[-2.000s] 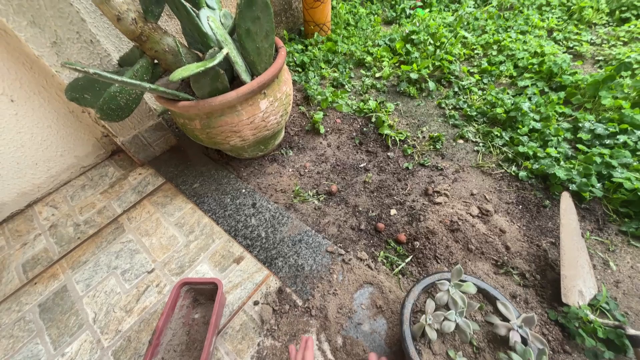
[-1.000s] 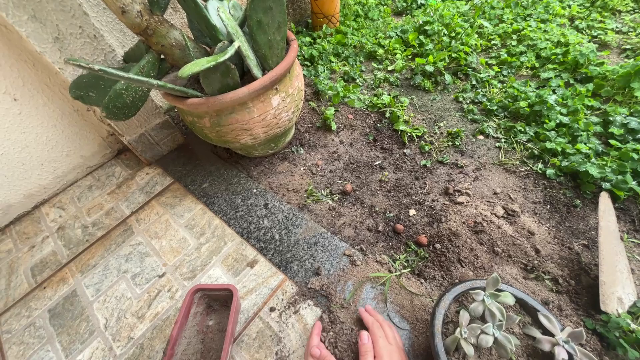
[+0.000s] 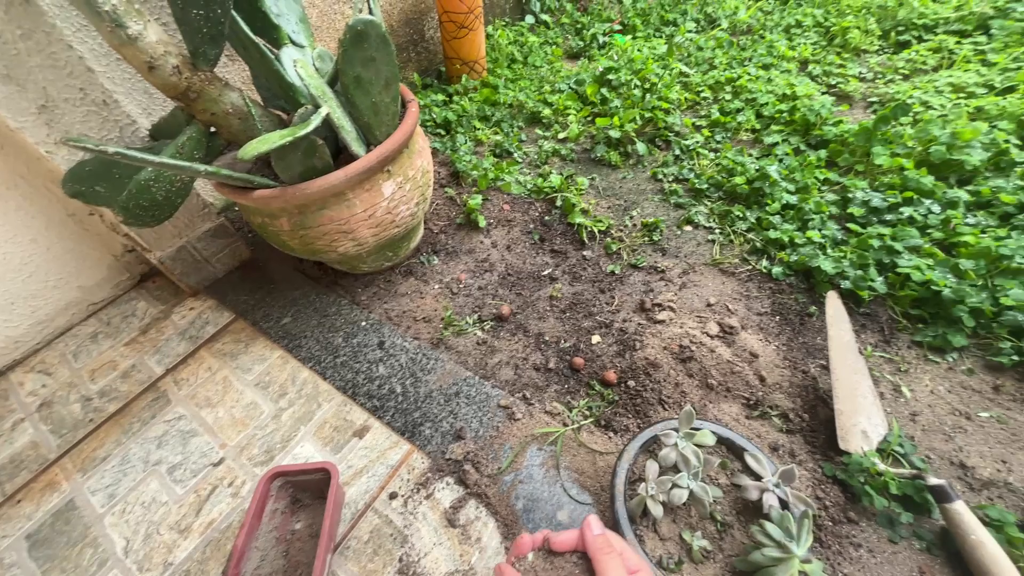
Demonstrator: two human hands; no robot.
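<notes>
At the bottom edge, the fingers of my left hand [image 3: 522, 554] and my right hand [image 3: 612, 552] are curled close together around a little loose soil [image 3: 556, 563]; the palms are cut off by the frame. Just right of them stands a round dark pot [image 3: 622, 472] with pale grey-green succulents [image 3: 686, 472]. A partly bared grey stone slab [image 3: 544, 488] with loose soil and a pulled grass tuft [image 3: 572, 428] lies just beyond my fingers. To the left, a reddish rectangular planter [image 3: 334, 500] with a thin layer of soil sits on the stone paving.
A trowel [image 3: 854, 376] with a wooden handle lies at the right. Several small reddish-brown balls [image 3: 577, 363] rest on the soil. A large terracotta pot [image 3: 344, 212] with a cactus stands by the wall at upper left. Low green plants [image 3: 720, 120] cover the upper right.
My hands, spread apart over the soil a second ago, are now drawn together with curled fingers. A grass tuft lies by the slab that was not there two seconds ago.
</notes>
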